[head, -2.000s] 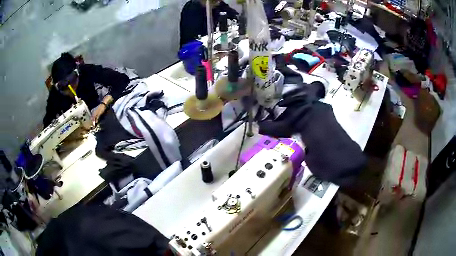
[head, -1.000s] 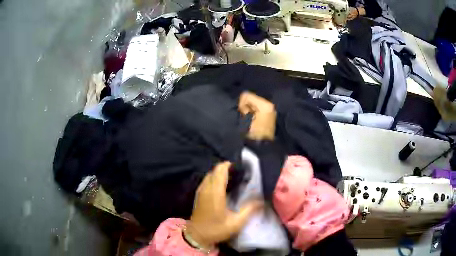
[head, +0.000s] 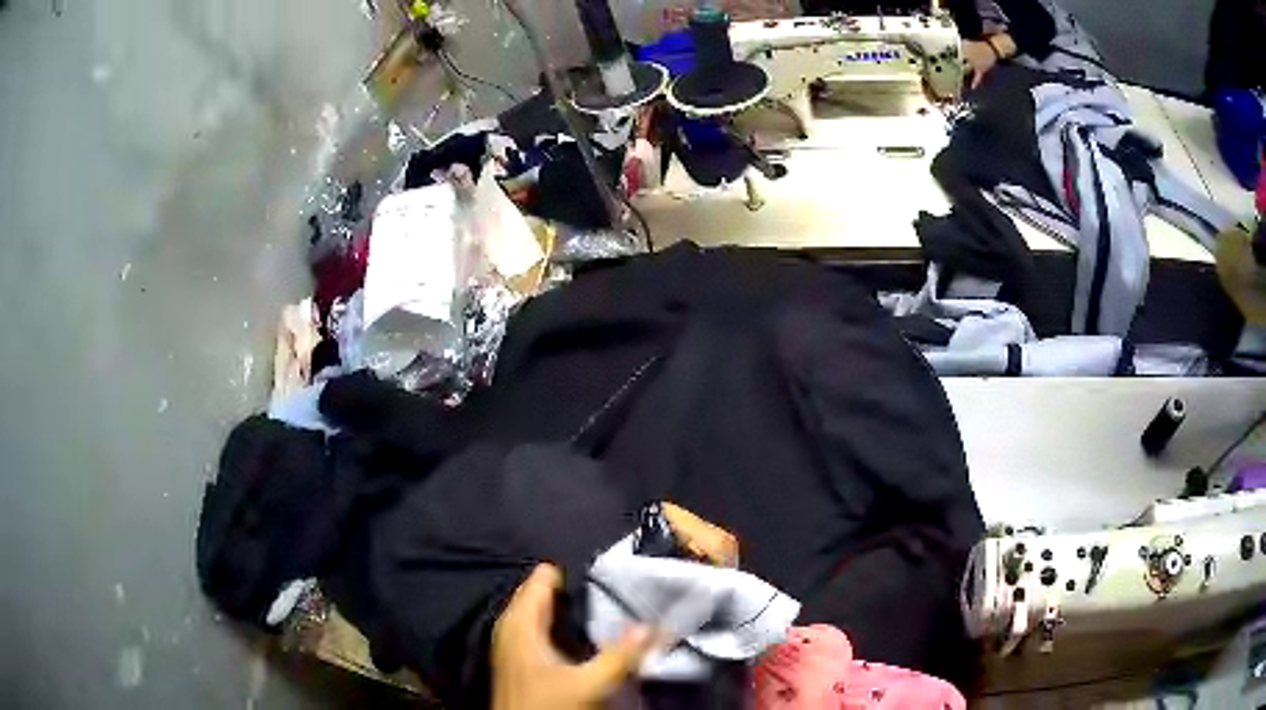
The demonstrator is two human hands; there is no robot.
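A large black garment heap (head: 778, 402) with a stitched seam line fills the middle, left of the near machine. A light grey and black piece (head: 680, 603) lies over its front part, slightly blurred. My left hand (head: 555, 659) is at the bottom, left of this piece, its thumb and fingers spread around dark cloth; whether it grips is unclear. My right hand (head: 701, 534) is mostly hidden behind the grey piece, with some fingers showing at its upper edge, and appears to hold it. A pink oversleeve (head: 847, 673) shows at the bottom.
The near cream machine (head: 1111, 583) is at right, with a black thread cone (head: 1163, 426) behind it. Another machine (head: 847, 63) and a person's hand (head: 986, 56) are at the top. Grey-and-black pieces (head: 1097, 180) lie at right. A white package (head: 412, 271) and plastic lie beside the left wall.
The view has swung from the machines to the black heap. Since the last earlier frame, both hands are lower, and my right hand has moved from on top of the black cloth to behind the grey piece.
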